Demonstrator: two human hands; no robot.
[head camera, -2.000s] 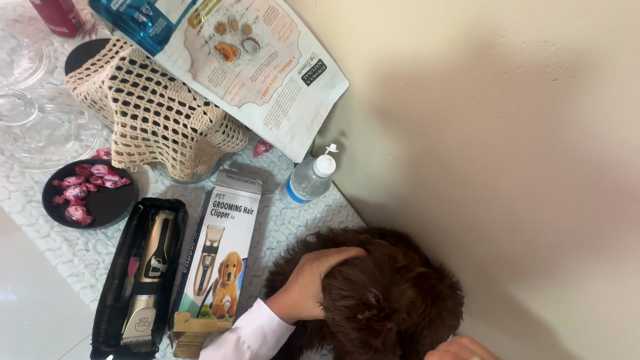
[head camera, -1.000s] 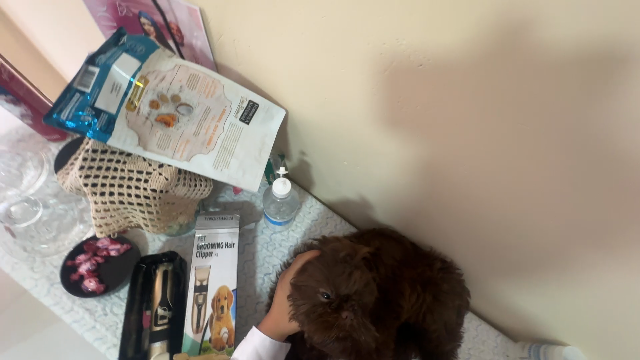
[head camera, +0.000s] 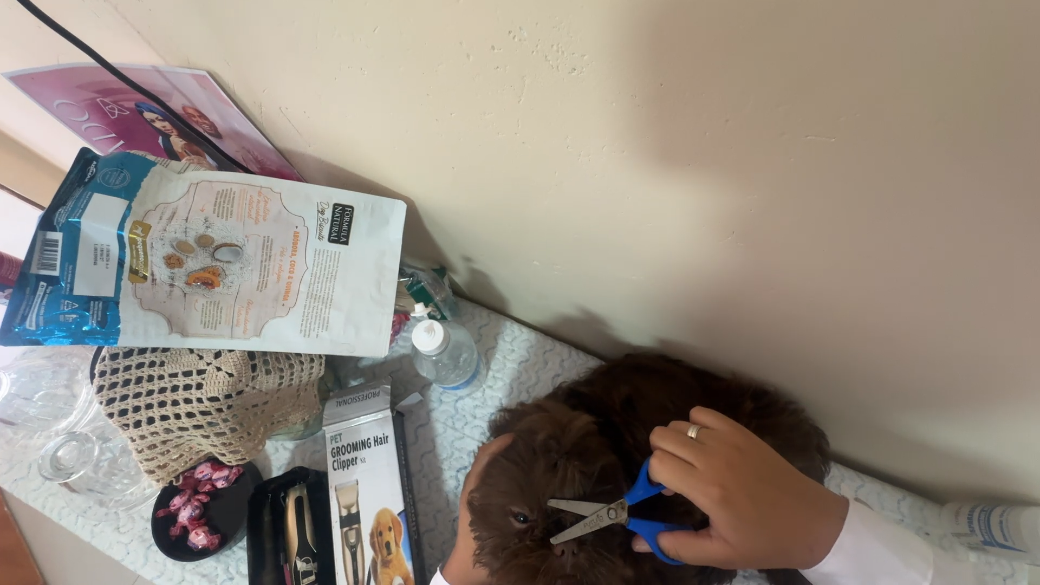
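A small dark brown, long-haired dog (head camera: 561, 455) lies on the patterned table cover, its face toward me. My left hand (head camera: 475, 520) rests against the side of its head, fingers mostly hidden by fur. Blue-handled scissors (head camera: 605, 516) are in my right hand (head camera: 731, 496), a thumb and finger through the loops. Their blades are parted over the dog's face, close to an eye and the nose; whether hair lies between them I cannot tell.
Left of the dog are a pet hair clipper box (head camera: 370, 496), a clipper in a black case (head camera: 299, 528), a pump bottle (head camera: 447, 357), a bowl of wrapped candies (head camera: 195, 512), a crocheted cover (head camera: 211, 406) and a dog biscuit bag (head camera: 260, 260). A white bottle (head camera: 995, 528) lies right. The wall runs behind.
My right hand has come into full view with the scissors, over the dog's face; one second ago it was out of view. My left hand stays at the dog's head. The view has shifted.
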